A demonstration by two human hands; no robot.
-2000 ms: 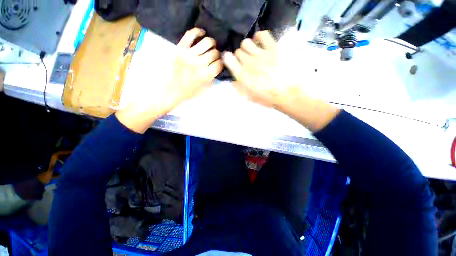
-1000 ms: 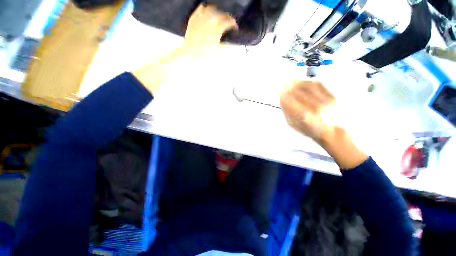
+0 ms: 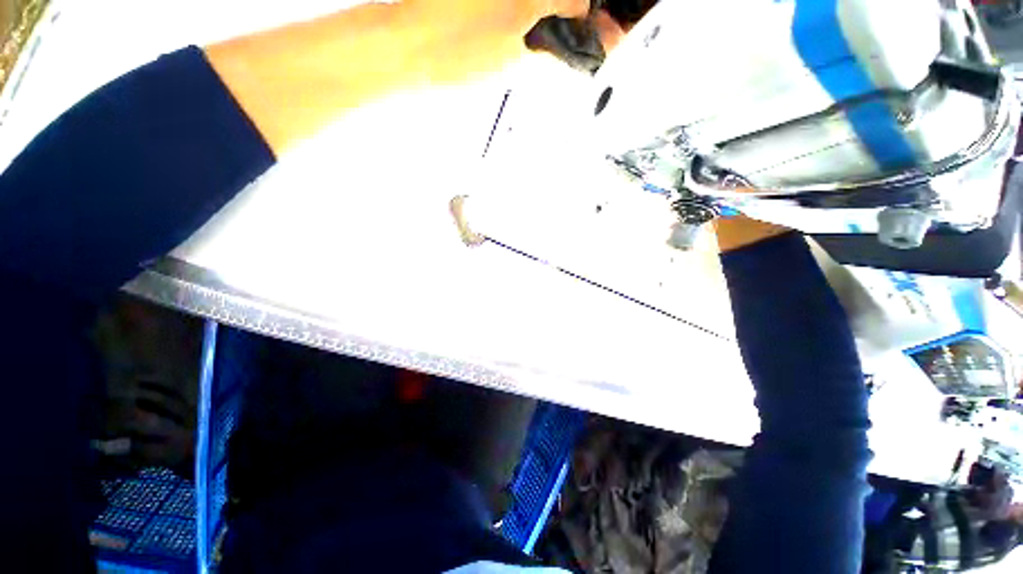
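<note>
A small piece of dark fabric [image 3: 569,43] shows at the top edge, just left of the white sewing machine head [image 3: 740,90]. My left forearm reaches across the upper left to this fabric. Only a part of my left hand [image 3: 561,14] shows at the top edge beside the fabric, and its fingers are cut off or hidden. My right arm reaches up behind the machine head. My right hand is hidden by the head, with only the wrist showing below it. The thread tension dial [image 3: 693,210] is at the head's lower left.
The white table [image 3: 370,241] has a metal front edge and a dark seam line. Blue crates [image 3: 208,448] stand below, and dark garments [image 3: 639,493] lie below the table at right. A control panel [image 3: 962,364] is at far right. A tan pad corner shows at upper left.
The view has shifted right and closer to the machine. My left arm reaches farther up across the table. My right hand has moved from the bare table to behind the machine head.
</note>
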